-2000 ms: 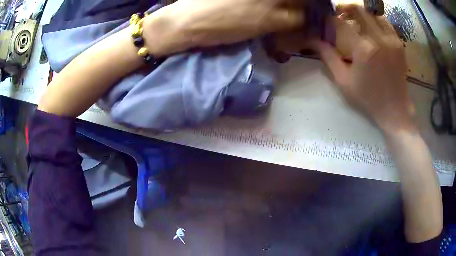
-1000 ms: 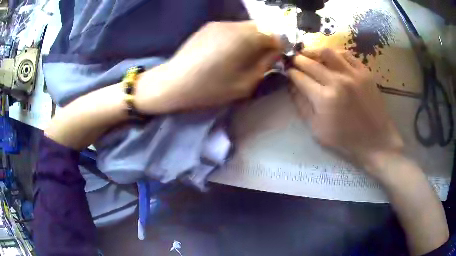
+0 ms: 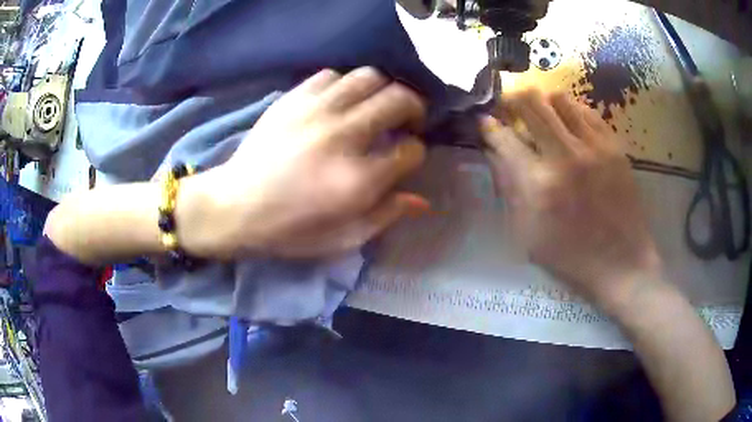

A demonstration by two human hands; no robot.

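Observation:
The dark navy garment body (image 3: 280,49) lies left of the needle, with a paler grey-blue panel (image 3: 289,288) bunched below it and over the table's front edge. A dark narrow part of the cloth reaches the presser foot (image 3: 488,86). My left hand (image 3: 313,173), blurred, lies over the cloth with fingers curled and thumb apart; whether it pinches cloth is unclear. My right hand (image 3: 569,181) is beside the presser foot, its fingertips at the end of the dark cloth. Its grip is hidden under the fingers.
Black-handled shears (image 3: 716,206) lie at the right. A round metal disc (image 3: 544,53) and a black speckled patch (image 3: 618,66) are right of the needle. Ruler marks run along the white table's (image 3: 495,309) front edge. A second machine part (image 3: 41,114) stands at far left.
My left hand has moved left and away from the needle and its fingers have spread. The dark cloth end now shows at the presser foot. My right hand stays near the needle, lying flatter.

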